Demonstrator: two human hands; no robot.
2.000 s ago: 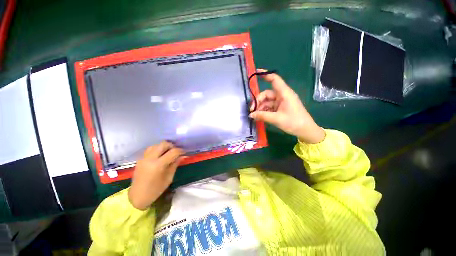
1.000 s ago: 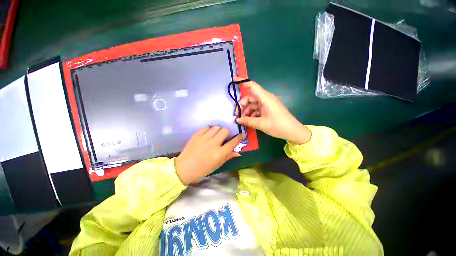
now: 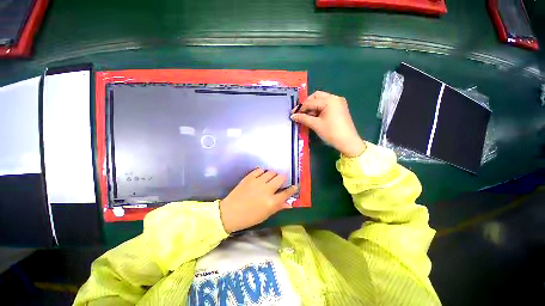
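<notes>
A grey shiny laptop lid (image 3: 161,143) with a dark rim lies in a red tray (image 3: 203,76) in front of me. A thin black adhesive strip (image 3: 295,134) runs along the lid's right edge. My right hand (image 3: 331,122) pinches the strip's upper end between thumb and fingers, at the lid's upper right. My left hand (image 3: 257,200) lies on the lid's lower right corner, fingers spread, with a fingertip on the strip's lower end. It grips nothing.
Two strip sheets (image 3: 69,137), white above and black below, lie left of the tray. Spare black sheets (image 3: 412,110) lie on crinkled clear plastic (image 3: 391,89) at the right. Other red trays (image 3: 382,5) stand at the far side of the green belt (image 3: 239,54).
The strip was curled and looped; now it lies straight along the right edge. My left hand moved right to the lower corner, and my right hand now pinches higher up. The camera view shifted.
</notes>
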